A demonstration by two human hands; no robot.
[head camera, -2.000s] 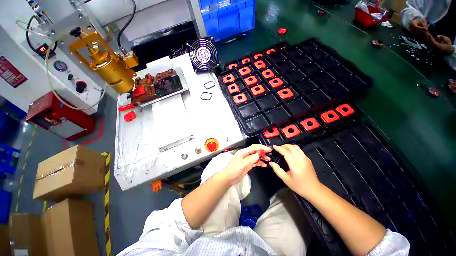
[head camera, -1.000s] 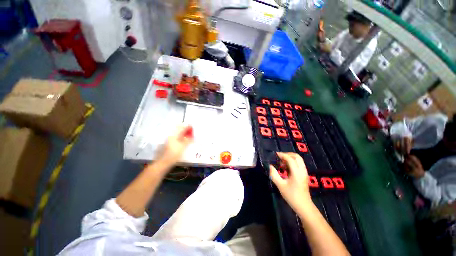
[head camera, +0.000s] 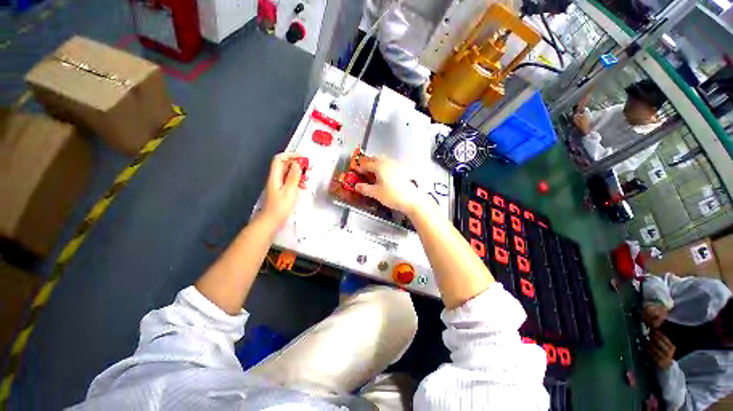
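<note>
My left hand [head camera: 280, 188] holds a small red housing [head camera: 301, 164] at its fingertips over the left part of the white machine table [head camera: 308, 215]. My right hand [head camera: 386, 184] reaches to the brown-copper fixture [head camera: 346, 195], its fingers on a red piece [head camera: 351, 180] in it. The fingers partly hide that piece and the fixture. The fixture sits near the front of the table. Two loose red pieces [head camera: 322, 137] lie on the table behind my left hand.
A gold press cylinder [head camera: 469, 78] stands behind the table. A fan [head camera: 464, 150] is at its back right corner, a blue bin [head camera: 522, 130] behind. An emergency stop [head camera: 403, 274] is at the front edge. A black tray [head camera: 567, 277] with red housings is at right. People sit at far right.
The view has turned. My right hand has moved from the tray to the fixture. The fixture has come forward on the table. My left hand still holds a red housing.
</note>
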